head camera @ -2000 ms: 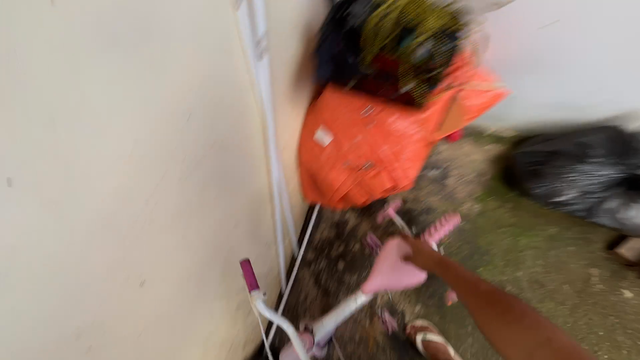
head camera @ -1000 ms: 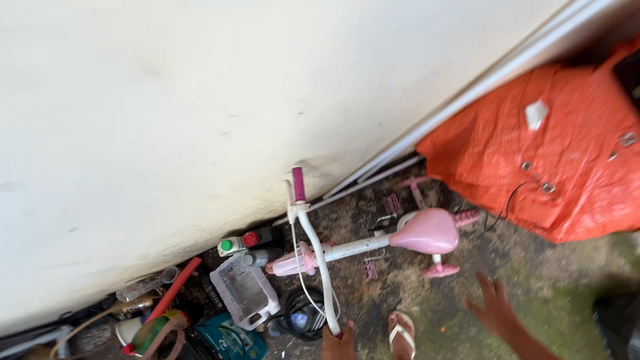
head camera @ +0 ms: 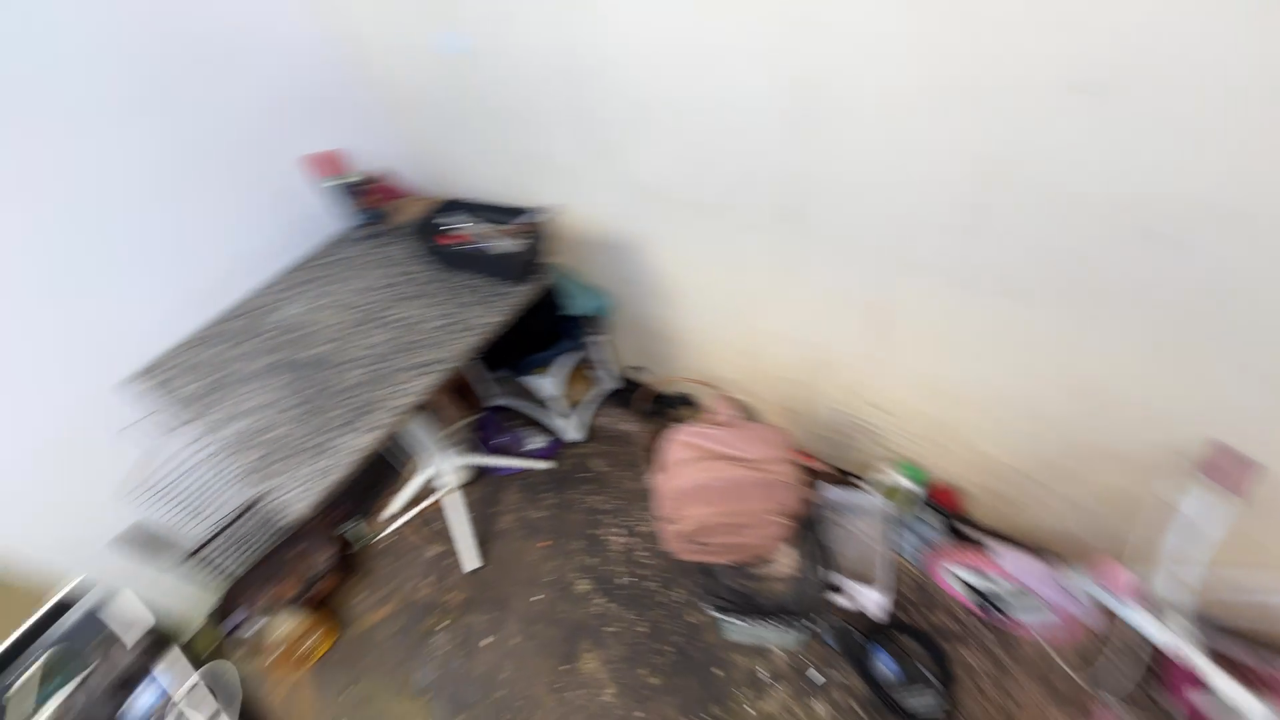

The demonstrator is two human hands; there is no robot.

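Neither of my hands shows in the head view now, and the picture is blurred. The pink and white child's bicycle [head camera: 1030,590] is at the lower right, partly cut off, with its pink handlebar grip [head camera: 1229,468] near the right edge. Left of the bicycle, by the wall, stand a pale plastic container [head camera: 858,535] and a bottle with a green cap [head camera: 912,473]. A pink backpack [head camera: 728,490] rests on the floor beside the container. Black coiled tubing or cable [head camera: 905,665] lies below them.
A grey-topped table [head camera: 330,330] stands in the corner, bearing a black basket or bag [head camera: 482,238]. White plastic legs [head camera: 455,500] and a purple item [head camera: 515,438] are beside it. Items including a yellowish container [head camera: 297,637] lie at the lower left. The dark floor [head camera: 580,590] has scattered debris.
The view has swung far to the left, bringing in the table and pink backpack. My hands, one of them at the handlebar a second ago, have left the view, as has the orange tarpaulin bag.
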